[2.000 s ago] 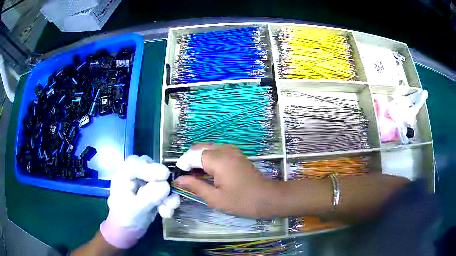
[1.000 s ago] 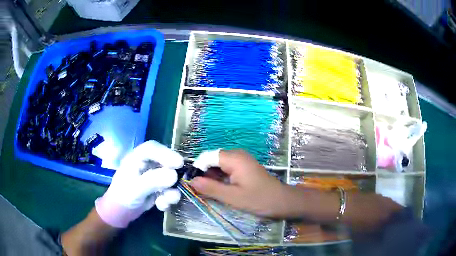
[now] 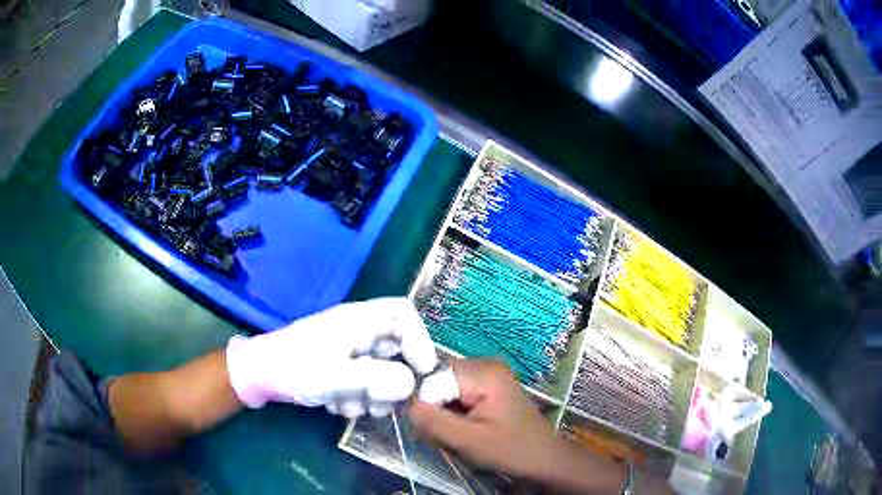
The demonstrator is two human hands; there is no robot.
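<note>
My left hand (image 3: 334, 363), in a white glove with a pink cuff, is closed in front of the tray. The black connector housing seen in it earlier is now hidden by the fingers. Thin wires (image 3: 404, 454) trail down from between my hands. My right hand (image 3: 484, 411), bare with white fingertip covers, touches the left fingertips; what it pinches is hidden. The cream divided tray (image 3: 426, 271) holds blue (image 3: 546, 218), green (image 3: 503, 309), yellow (image 3: 655, 290) and greyish wires (image 3: 621, 382). Orange wires (image 3: 602, 440) show behind the right forearm.
A blue bin (image 3: 377, 242) of black housings (image 3: 222, 145) lies left of the tray on the green mat (image 3: 126, 314). A small bottle or bag (image 3: 727, 418) lies in a right compartment. Behind are a dark belt (image 3: 513, 97), a white box (image 3: 363, 19) and printed sheets (image 3: 793, 106).
The view has turned and shifted, so bin and tray appear tilted and more sheets show behind. The hands stay together; the housing and most trailing wires are now covered by them.
</note>
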